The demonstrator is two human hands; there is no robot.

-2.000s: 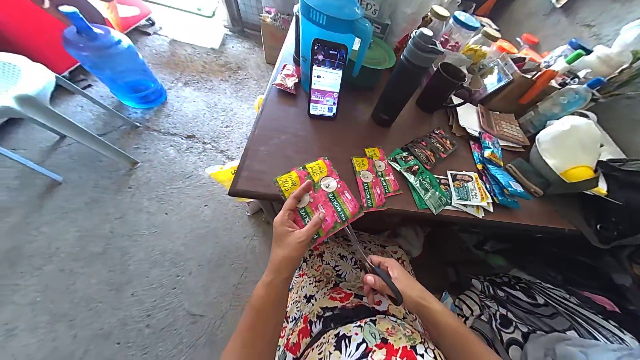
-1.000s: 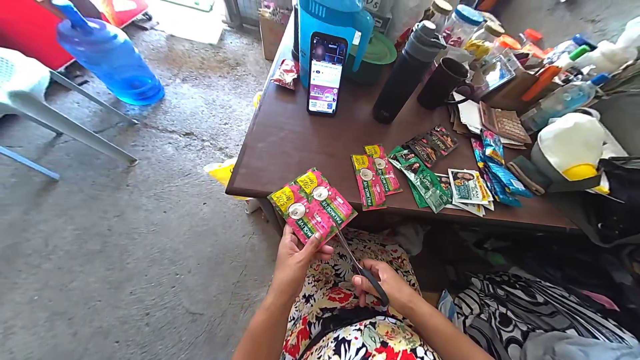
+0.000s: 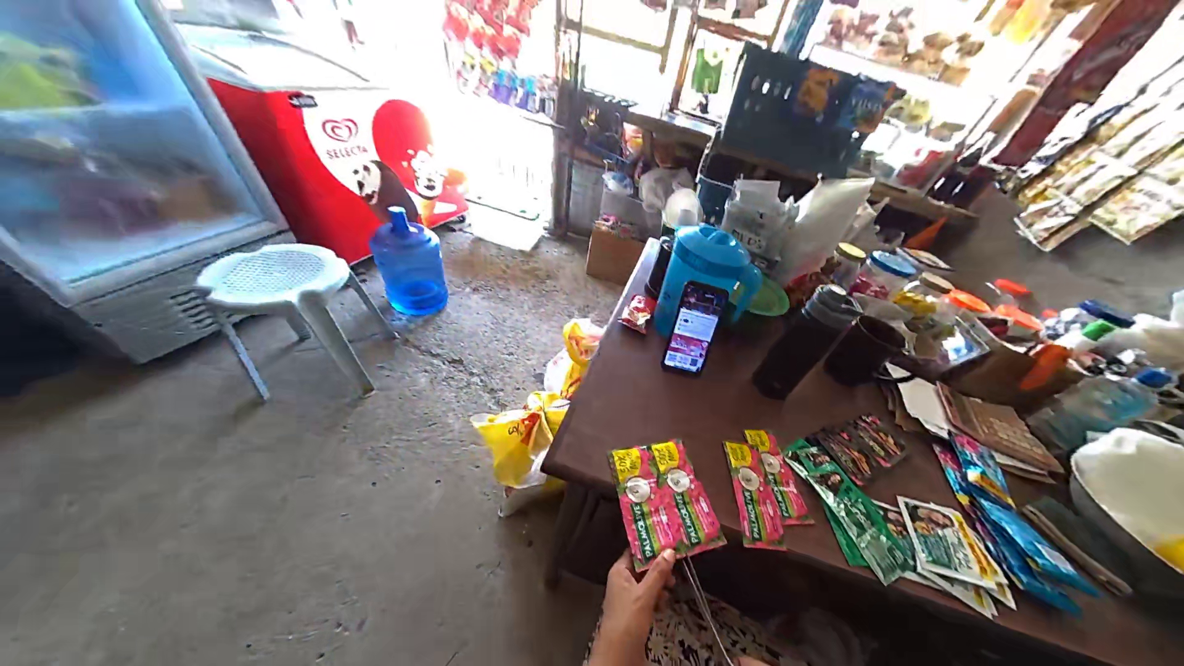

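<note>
My left hand point(image 3: 634, 597) pinches the lower edge of two joined pink Palmolive sachets point(image 3: 661, 504) in front of the table's near edge. The thin metal blades of the scissors point(image 3: 705, 606) point up at the bottom of these sachets. Only a bit of my right hand point(image 3: 749, 661) shows at the bottom edge of the view, by the scissors, whose handles are out of view. More pink sachets point(image 3: 763, 490) lie on the brown table point(image 3: 638, 407), beside green sachets point(image 3: 856, 518) and dark sachets point(image 3: 856, 449).
A lit phone point(image 3: 694, 328) leans on a blue pitcher point(image 3: 708, 264). Behind the sachets stand a black tumbler point(image 3: 800, 347) and a dark mug point(image 3: 860, 351). Blue sachets point(image 3: 1027, 546) lie at the right. Yellow plastic bags point(image 3: 518, 444) sit on the floor left of the table.
The view has tilted up strongly, showing more of the room. My right hand and the scissor handles, visible earlier, are now mostly out of view. My left hand still holds the sachets.
</note>
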